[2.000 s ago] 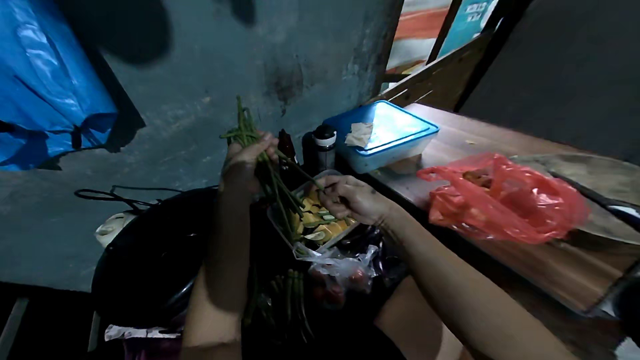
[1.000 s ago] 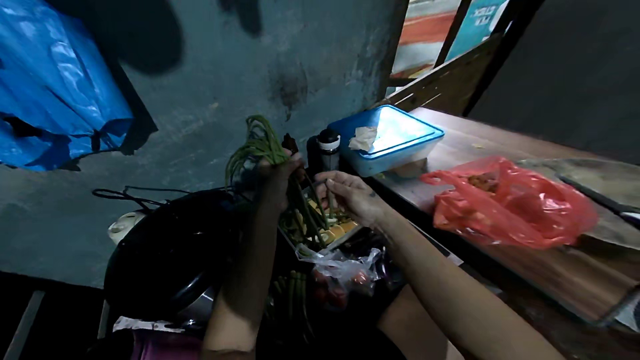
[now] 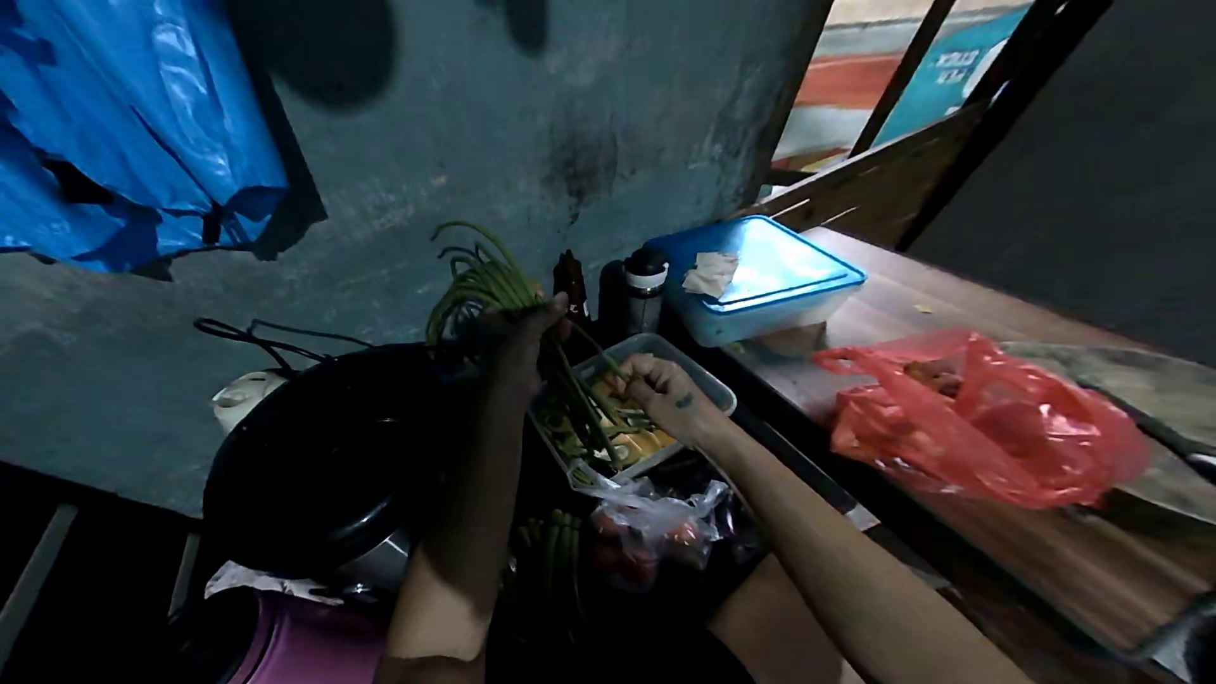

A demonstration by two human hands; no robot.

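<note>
My left hand (image 3: 521, 347) is closed around a bundle of long green beans (image 3: 489, 285), whose curved ends rise above the fist while the rest hangs down to the right. Between the fingertips of my right hand (image 3: 665, 394) is the end of a thin green bean, which reaches across from the bundle. Under both hands sits a clear plastic container (image 3: 717, 391) with cut yellow and green vegetables (image 3: 632, 445). Just below it lies a clear plastic bag of red vegetables or fruit (image 3: 655, 532). More green bean stalks (image 3: 551, 551) lie in shadow beside the bag.
A large black pan (image 3: 313, 465) stands at left, above a purple container (image 3: 309, 641). Behind the hands are a dark bottle (image 3: 570, 285), a black-capped shaker (image 3: 645, 290) and a blue-lidded box (image 3: 769, 275). A red plastic bag (image 3: 997, 427) rests on the wooden table (image 3: 1073, 579).
The beans in my left hand stood straighter two seconds ago; their upper ends now curl over. My right hand has shifted slightly away from my left since one second ago.
</note>
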